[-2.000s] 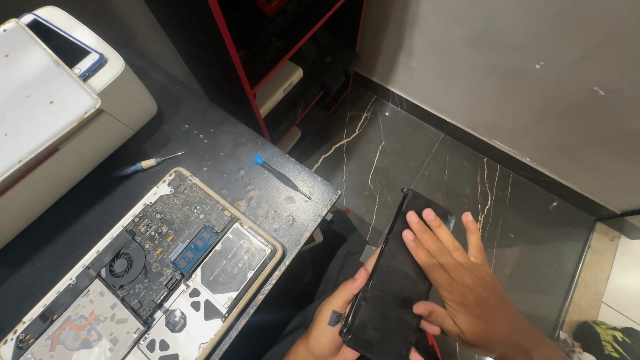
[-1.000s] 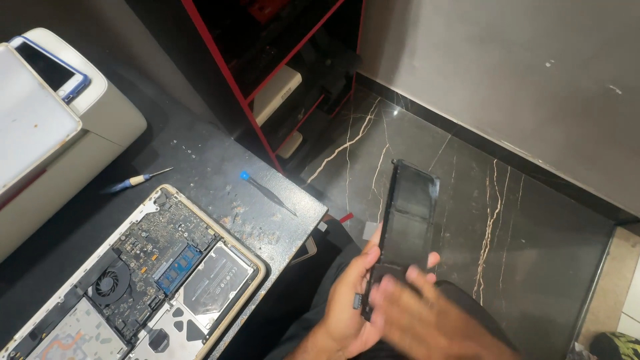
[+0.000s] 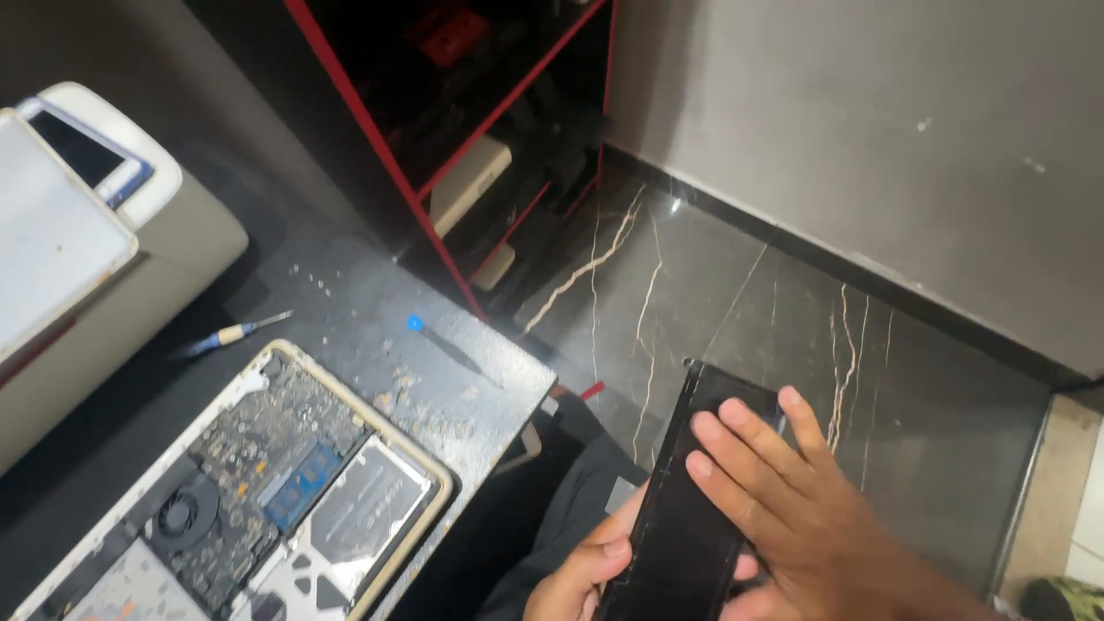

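Observation:
A black laptop battery pack (image 3: 681,509) is tilted over my lap, off the desk's right edge. My left hand (image 3: 586,552) grips its lower left edge, thumb on top. My right hand (image 3: 776,483) lies across the upper face with fingers spread; whether it also grips the pack's edge, I cannot tell. An opened laptop (image 3: 285,483) rests on the desk, its fan, circuit board, blue memory module and hard drive exposed. Behind it lie a blue-capped screwdriver (image 3: 453,349) and a screwdriver with a blue and cream handle (image 3: 226,336).
Small screws and debris (image 3: 405,388) are scattered on the dark desk (image 3: 509,371). A white printer-like machine (image 3: 185,233) at left holds a phone (image 3: 86,155) and a white panel (image 3: 52,233). A red-edged shelf (image 3: 379,138) stands behind, beside the wall (image 3: 845,129).
My right hand, blurred over the lower part of the battery pack one second ago, is now spread across its upper part. My left hand keeps its hold.

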